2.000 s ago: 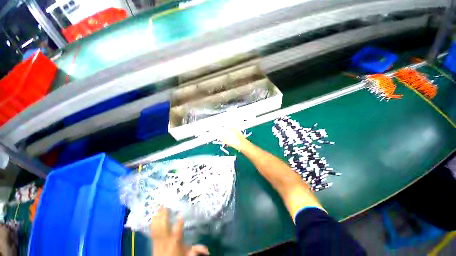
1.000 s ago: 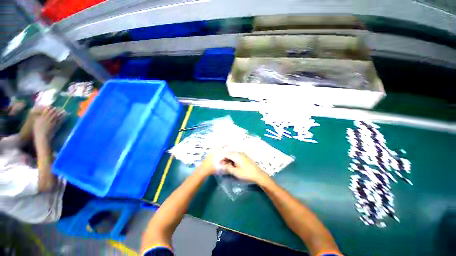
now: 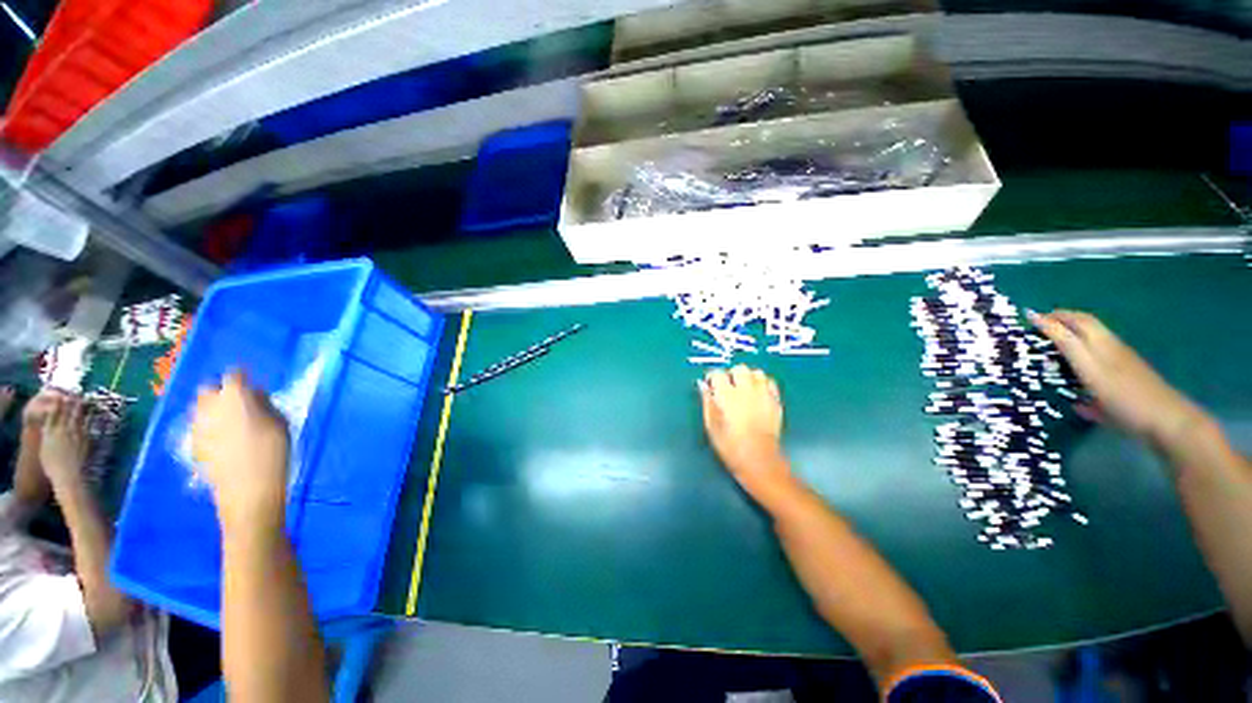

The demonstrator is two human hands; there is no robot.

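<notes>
My left hand (image 3: pixel 240 446) is over the blue tote (image 3: pixel 391 350), closed on a crinkled clear plastic bag (image 3: pixel 305 392) inside it; the hand is blurred. My right hand (image 3: pixel 744 412) is palm down on the green bench, fingers a little apart, holding nothing visible. Its fingertips are just below a loose heap of white tubes (image 3: pixel 748 309) along the rail. A large banded pile of black-and-white units (image 3: pixel 989 412) lies to the right of my right hand. Dark thin rods (image 3: pixel 515 360) lie near the tote's right side.
Another person's hand (image 3: pixel 1112 371) is at the right edge of the pile. A divided carton (image 3: pixel 783 227) stands beyond the rail (image 3: pixel 1098 249) with clear bags inside. A small blue bin (image 3: pixel 518 179) is behind the rail. Another worker's hands (image 3: pixel 58 437) are at far left.
My hands have moved apart: the left went to the tote with the clear bag, the right to the white tubes. The bag has left the bench. Another person's hand has appeared at right.
</notes>
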